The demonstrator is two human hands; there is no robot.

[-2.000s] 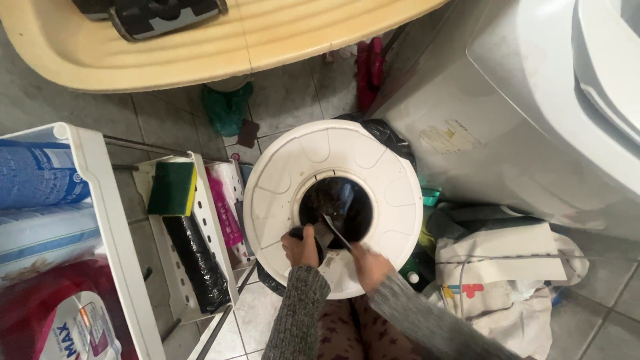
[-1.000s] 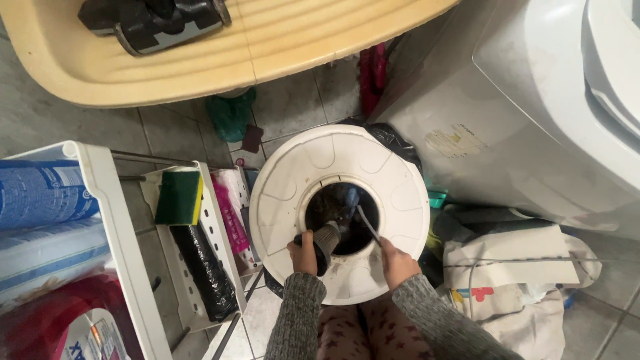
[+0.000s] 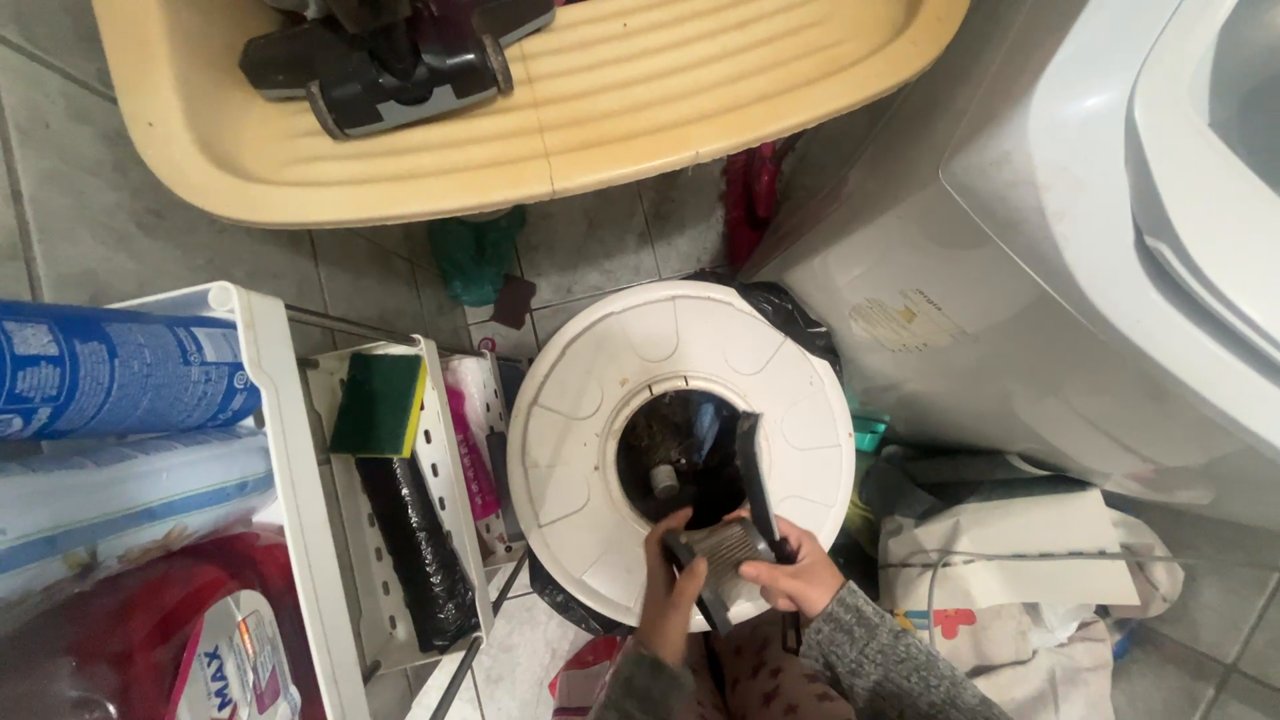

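Observation:
My left hand [image 3: 672,590] grips the dark rim of a small ribbed part [image 3: 728,552], which looks like a vacuum cleaner filter, at the near side of the bin's opening. My right hand [image 3: 795,572] holds a dark, narrow tool [image 3: 757,480], perhaps a brush, its far end up over the opening's right side; its fingers also touch the ribbed part. Below both hands is a round white bin lid [image 3: 570,450] with a round hole. Dark debris [image 3: 655,430] and a small pale cylinder [image 3: 663,481] show inside the bin.
A yellow plastic washtub [image 3: 640,150] holds a black vacuum cleaner head [image 3: 410,90]. At left, a white shelf rack [image 3: 290,450] carries bottles, a green and yellow sponge [image 3: 380,405] and a black plastic roll [image 3: 415,550]. A white washing machine [image 3: 960,300] and cloth bags [image 3: 1000,560] stand at right.
The ribbed part has come up from the opening toward my body, tilted so its ribs show. The tool in my right hand has swung from pointing into the bin to lying beside that part.

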